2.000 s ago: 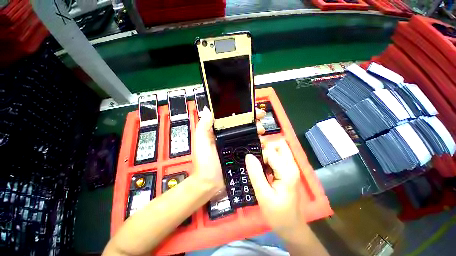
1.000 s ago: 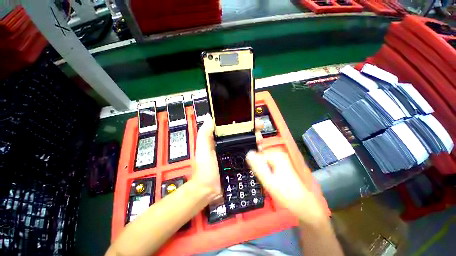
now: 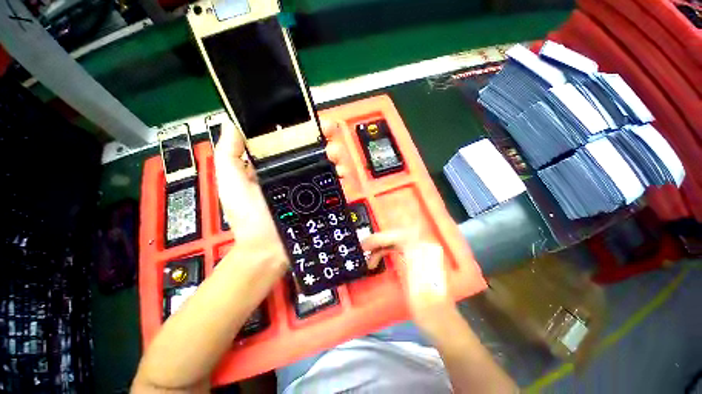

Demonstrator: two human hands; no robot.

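Note:
My left hand (image 3: 250, 204) holds an open flip phone (image 3: 308, 219) over the tray. Its gold lid with a dark screen is up, and its black keypad with white digits faces me. My right hand (image 3: 416, 265) is blurred, right of the keypad. Its fingertips touch a closed phone (image 3: 359, 218) with an orange spot, partly hidden behind the keypad; whether they grip it, I cannot tell. The red phone tray (image 3: 454, 265) also holds an open phone (image 3: 182, 212) at left, another closed phone (image 3: 379, 154) at upper right and more phones along the near row.
A small pile of grey-white sheets (image 3: 485, 178) lies right of the tray, with larger fanned piles (image 3: 581, 115) beyond. Red stacked trays (image 3: 646, 54) stand at far right. A pale post (image 3: 77, 85) and green conveyor are behind. A black gridded mass (image 3: 38, 269) fills the left.
The open phone now sits further left in view and looks larger and tilted. My right hand has left its keys and moved to the right side. A closed phone now shows beside the keypad.

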